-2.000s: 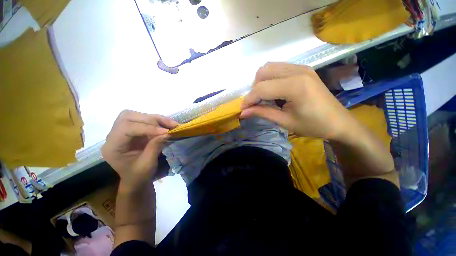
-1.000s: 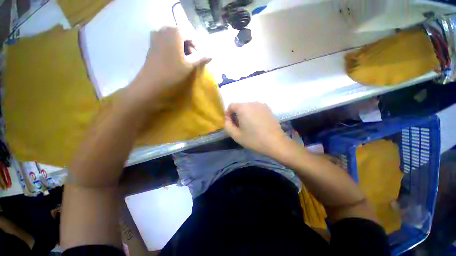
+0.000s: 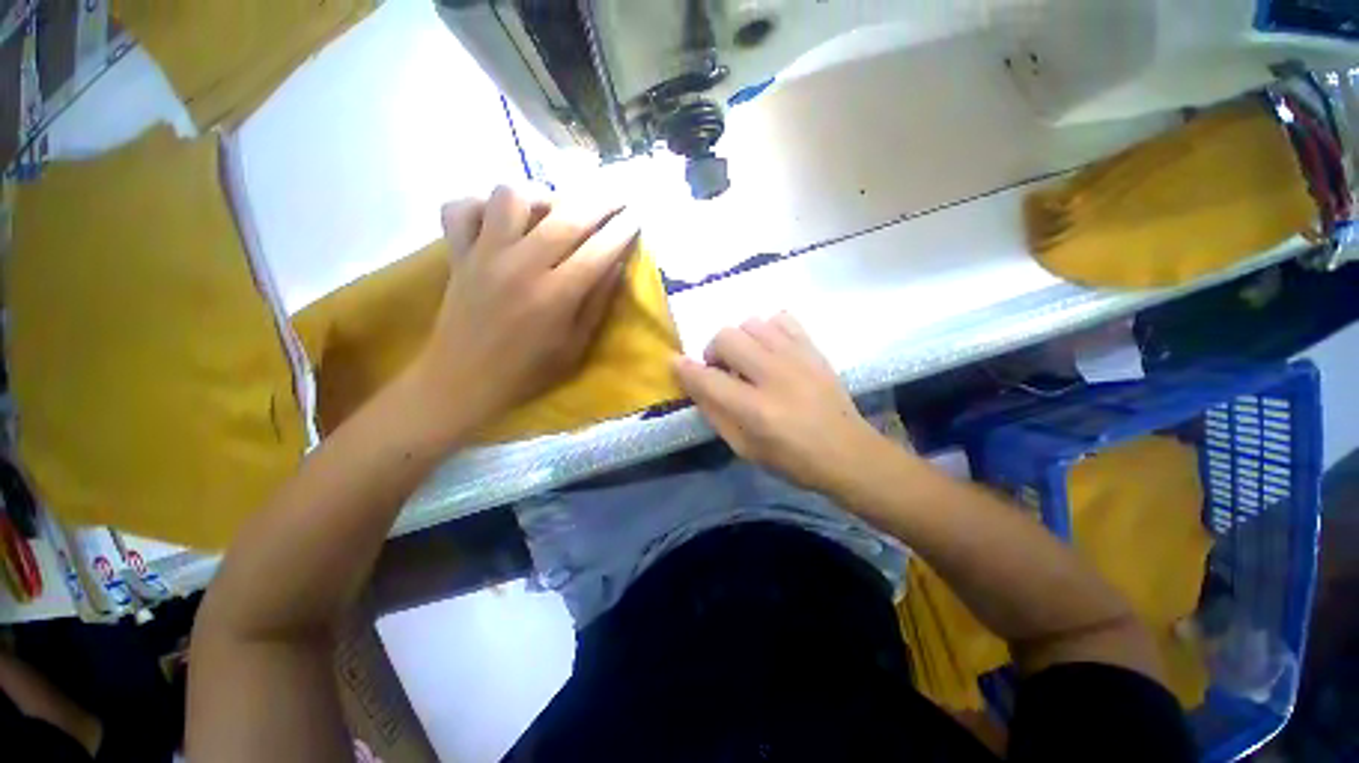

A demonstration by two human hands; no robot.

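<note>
A mustard-yellow fabric panel lies on the white table under the sewing machine head, by the brightly lit presser foot area. My left hand lies on the panel, fingertips near the needle area, pressing it down. My right hand pinches the panel's right edge near the table's front edge. The needle itself is hidden by glare and my left fingers. The yellow panel stack lies at the left, beside the panel.
A second yellow stack is at the upper left. A small rounded yellow pile lies at the right, beside a multicoloured thread bunch. A blue basket with yellow pieces stands right of my lap. White tubes are at the left edge.
The yellow piece went from held up over my lap to flat on the table under the machine. Since one second ago, my left hand has flattened onto it; the view has shifted slightly.
</note>
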